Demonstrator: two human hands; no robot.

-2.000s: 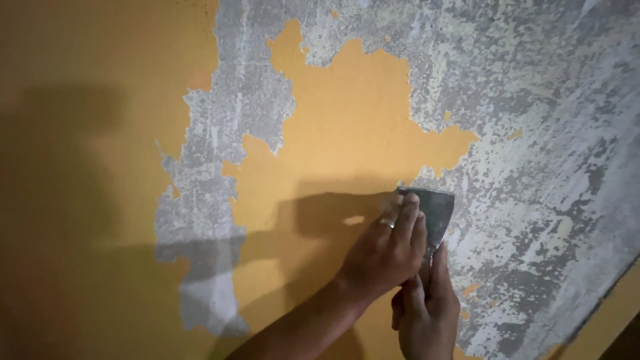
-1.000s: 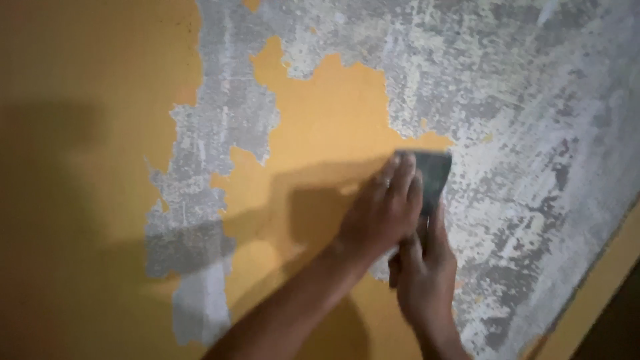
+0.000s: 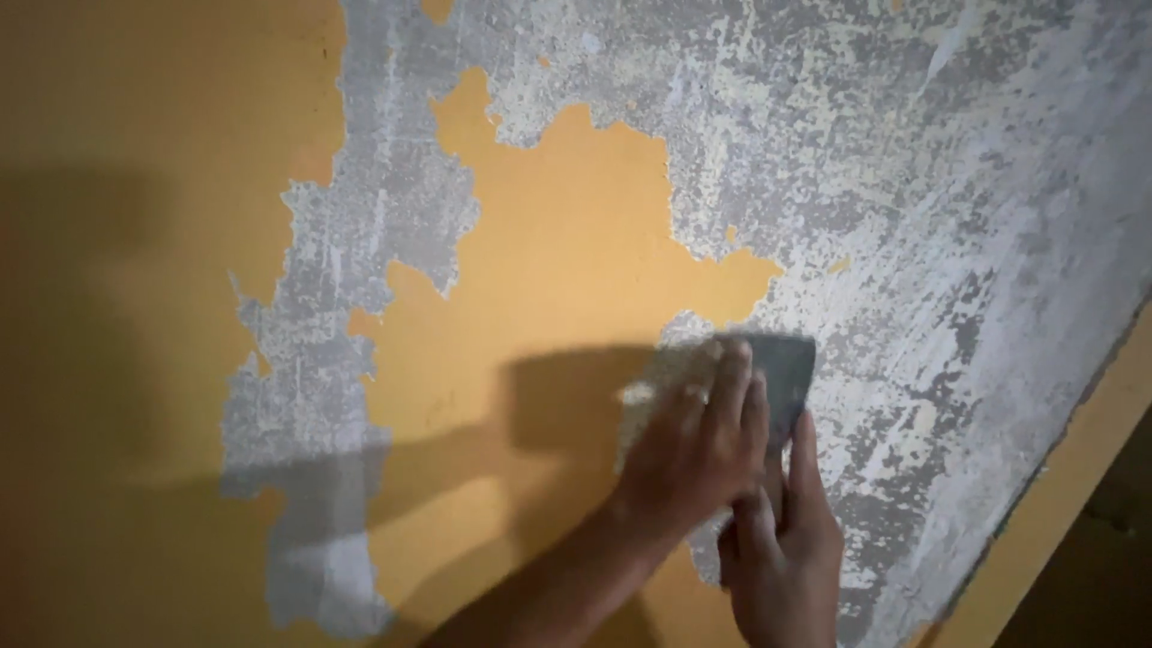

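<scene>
A putty knife with a wide dark metal blade (image 3: 785, 373) lies against the wall, its straight edge pointing up. My right hand (image 3: 787, 549) is closed around the handle from below, with a finger stretched along the blade's side. The fingers of my left hand (image 3: 697, 441) press on the left part of the blade. Under the blade's edge, yellow-orange paint (image 3: 576, 243) meets exposed grey, mottled plaster (image 3: 882, 342). Most of the handle is hidden by my hands.
A strip of bare grey plaster (image 3: 328, 378) runs down the left part of the painted wall. At the lower right a yellow border (image 3: 1071, 477) runs diagonally beside a dark area. Shadows of my arms and hands fall on the paint.
A bare grey patch now shows in the paint left of and below the blade, where paint was before. Both hands remain on the putty knife.
</scene>
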